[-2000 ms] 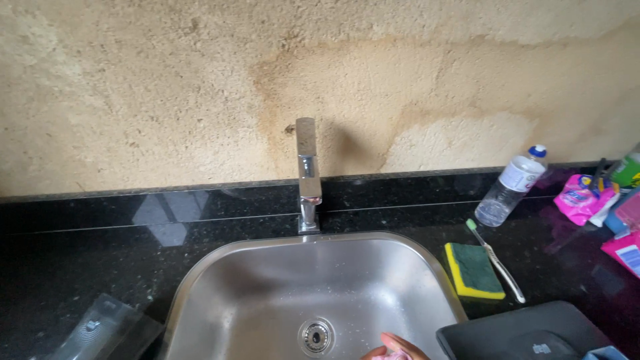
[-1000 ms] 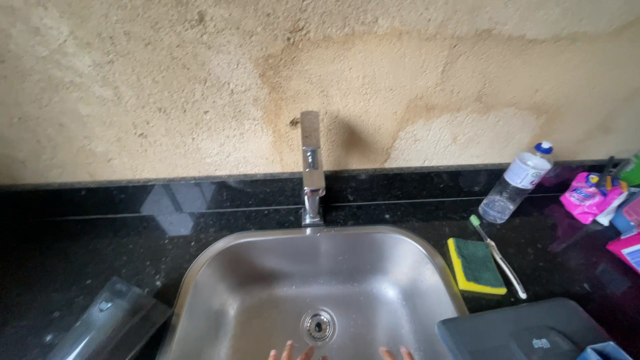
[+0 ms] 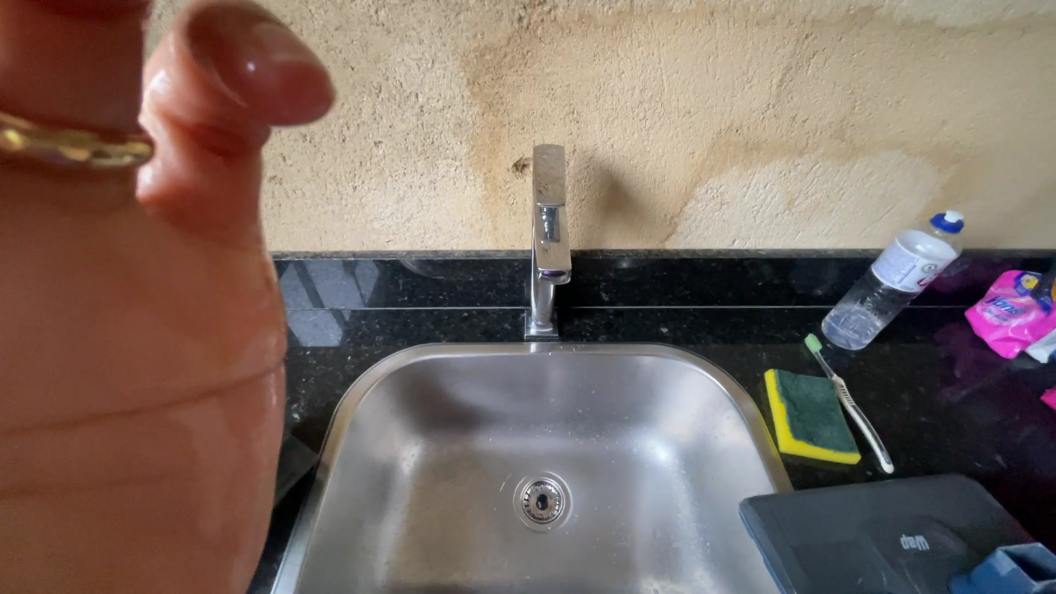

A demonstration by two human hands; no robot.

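Observation:
My left hand (image 3: pixel 148 330) fills the left side of the head view, very close to the camera. Its bare wet palm seems to face me, with a gold ring on one finger and the little finger bent. The other fingertips and the thumb lie outside the frame, and no object shows in the hand. My right hand is out of view. Beyond the left hand is a stainless steel sink (image 3: pixel 462 462) with a round drain strainer (image 3: pixel 543 500). A chrome faucet (image 3: pixel 550 223) stands behind it; no water is seen running.
Right of the sink lie a yellow and green sponge (image 3: pixel 813 417), a toothbrush (image 3: pixel 858 417) and a dark flat case (image 3: pixel 883 528) overlapping the sink's edge. A blue object (image 3: pixel 1011 569) is beside the case. Farther back are a clear plastic bottle (image 3: pixel 891 285) and a pink packet (image 3: pixel 1011 313).
One second ago only fingertips showed at the bottom of the sink. Now my left hand is raised close to the camera at the left, and the other hand has left the view.

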